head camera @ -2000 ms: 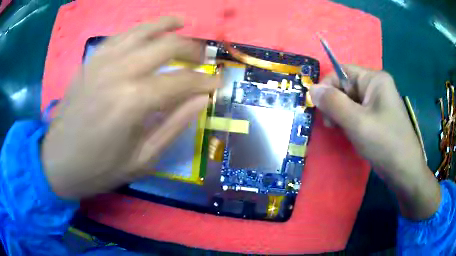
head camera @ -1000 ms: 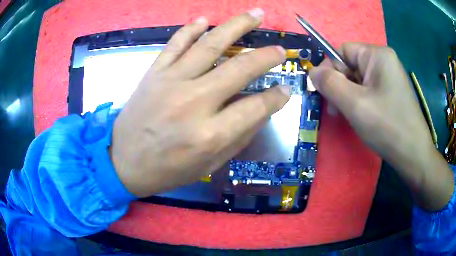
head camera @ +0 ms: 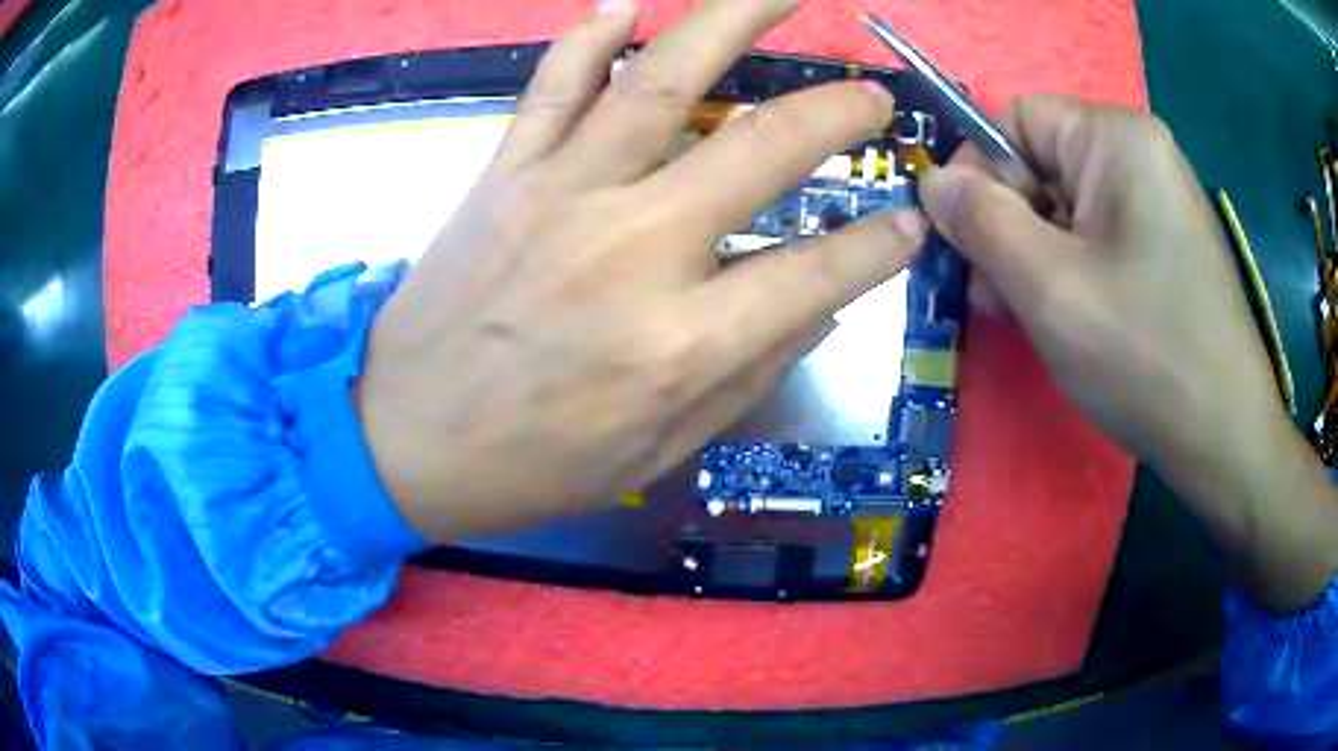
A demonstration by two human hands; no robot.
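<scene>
An open tablet (head camera: 763,565) lies back side up on the red foam pad (head camera: 1013,587). My left hand (head camera: 602,294) is spread over its middle, fingers apart, with fingertips at the upper right part of the blue mainboard (head camera: 800,477). My right hand (head camera: 1093,264) holds tweezers (head camera: 947,96) that point up and left. Its thumb and index finger are at the tablet's upper right edge, by an orange flex cable (head camera: 917,159). My left hand hides much of the battery and board. Whether my right fingertips pinch the flex cannot be told.
A yellowish thin stick (head camera: 1256,298) lies on the dark green bench (head camera: 1174,440) right of the pad. Orange-brown flex cables (head camera: 1328,279) lie at the far right edge. Blue sleeves cover both forearms.
Since the first frame my left hand has moved right, from over the battery to over the mainboard. The tablet has shifted slightly up and right. My right hand has moved slightly up with the tweezers.
</scene>
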